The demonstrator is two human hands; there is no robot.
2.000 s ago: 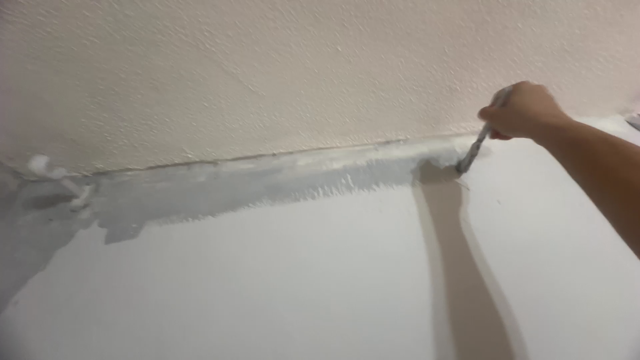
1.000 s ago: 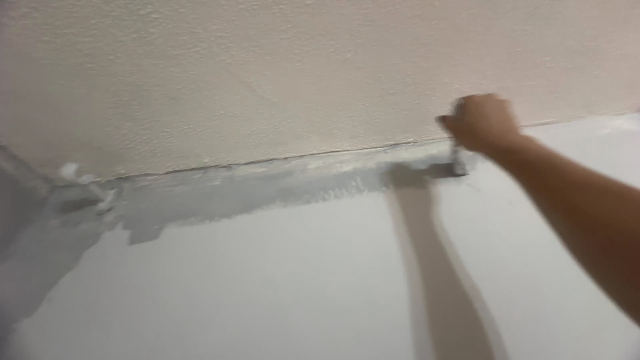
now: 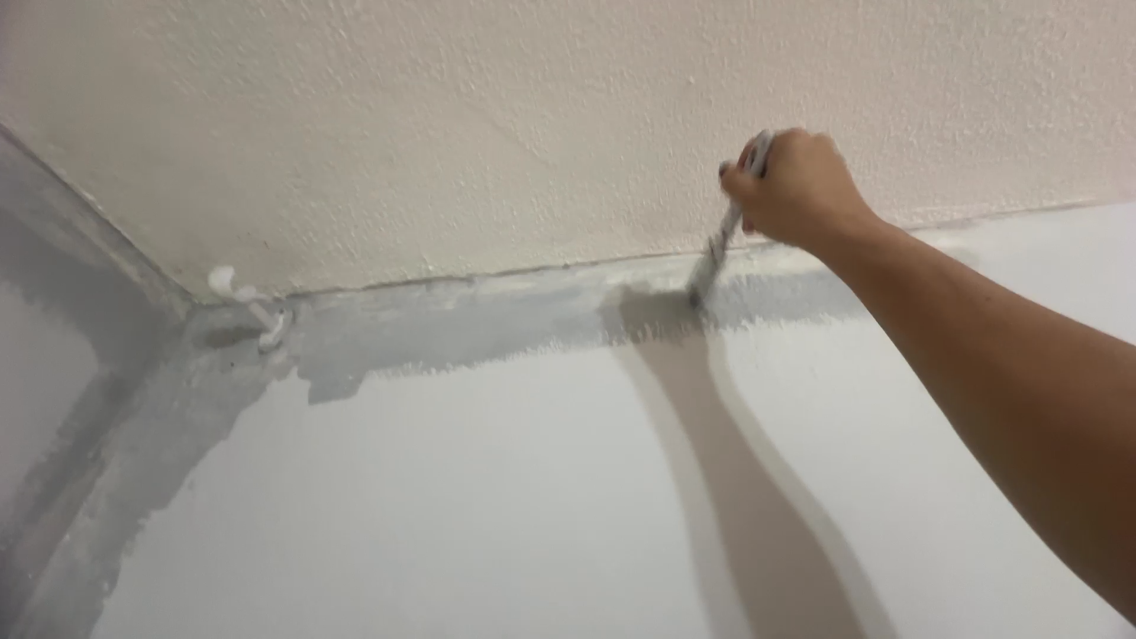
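My right hand (image 3: 794, 186) grips a paintbrush (image 3: 721, 240) by its pale handle, the brush slanting down to the left. Its dark bristle tip meets a band of grey paint (image 3: 497, 319) along the top of the white wall (image 3: 426, 497), close under the ceiling. The bristles are somewhat blurred. Grey paint shows on both sides of the brush, with a ragged lower edge. My forearm comes in from the right, and its shadow falls down the wall. My left hand is not in view.
A textured cream ceiling (image 3: 497, 133) meets the wall just above the grey band. Near the corner at left, a white hook-like fitting (image 3: 266, 319) sticks out from the wall. The side wall (image 3: 44, 373) has grey paint along its edges too.
The grey band reaches further right along the wall than two seconds ago. My right hand has stayed shut on the brush, which is now left of the band's right-hand part. The view has shifted.
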